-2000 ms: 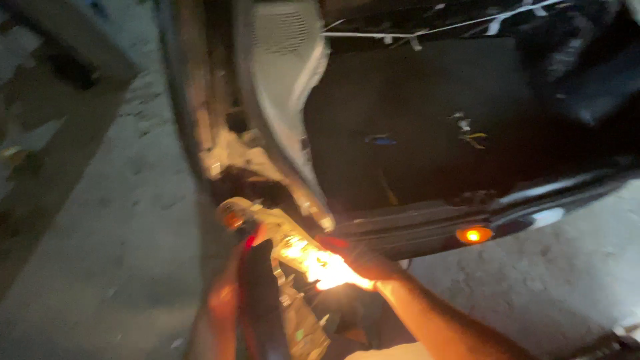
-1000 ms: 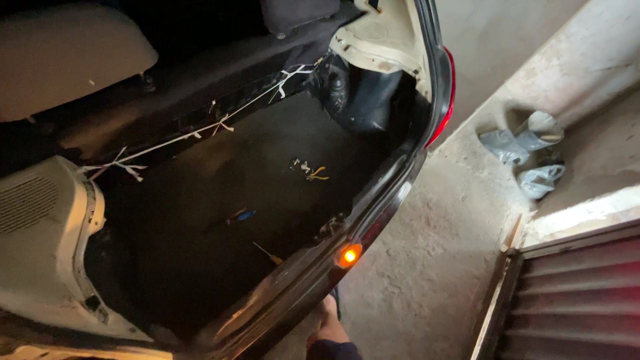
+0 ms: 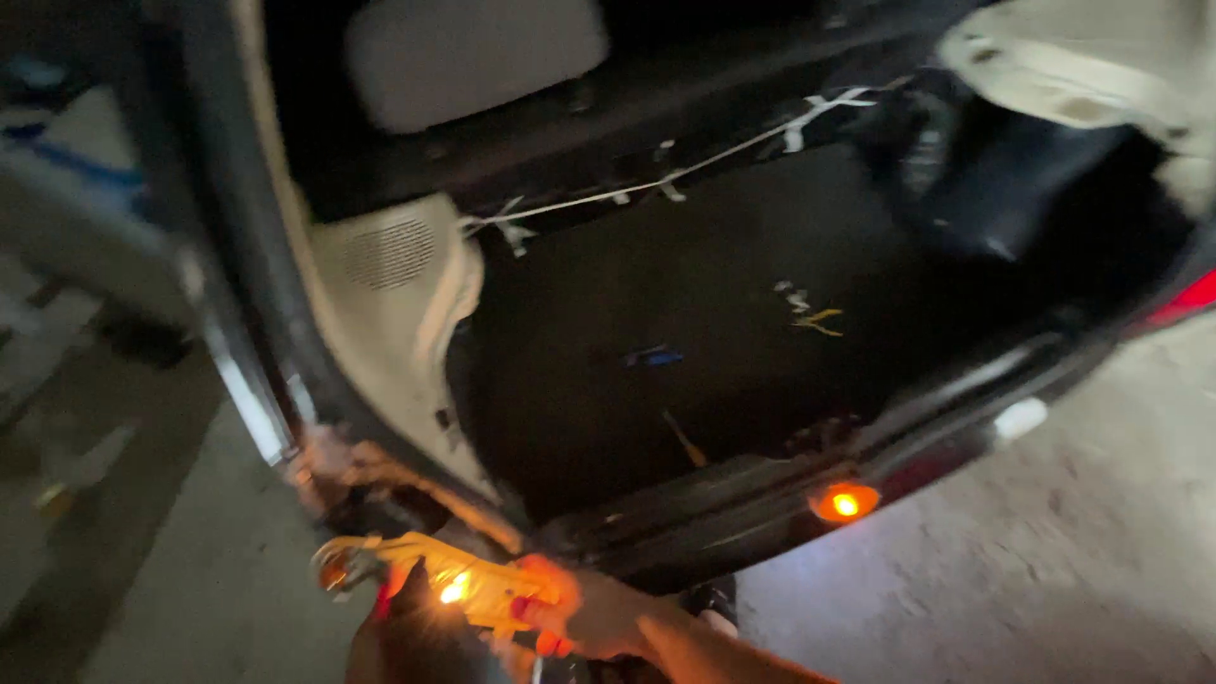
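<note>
At the car's rear left corner, my right hand (image 3: 560, 603) closes its fingers on the bulb holder (image 3: 475, 579) of a tail lamp. One bulb (image 3: 456, 586) glows bright yellow; an amber bulb (image 3: 334, 570) sits at the holder's left end. My left hand (image 3: 369, 641), blurred and partly cut off by the lower edge, grips the lamp's dark housing (image 3: 423, 622). Glare and blur hide the exact finger contact. The lamp opening (image 3: 380, 494) in the car body is just above. A round amber light (image 3: 845, 503) is lit on the rear edge.
The open boot holds a blue-handled tool (image 3: 655, 356), a screwdriver (image 3: 686, 439) and a yellow item (image 3: 819, 323) beside small pale pieces. A white cord (image 3: 608, 195) crosses behind them. The dark bumper (image 3: 722, 541) runs to the right; part of a foot (image 3: 717, 622) shows beneath it.
The view has swung back to the left corner, so the lamp and both hands show again, as they did two seconds ago. The tools in the boot have not plainly moved.
</note>
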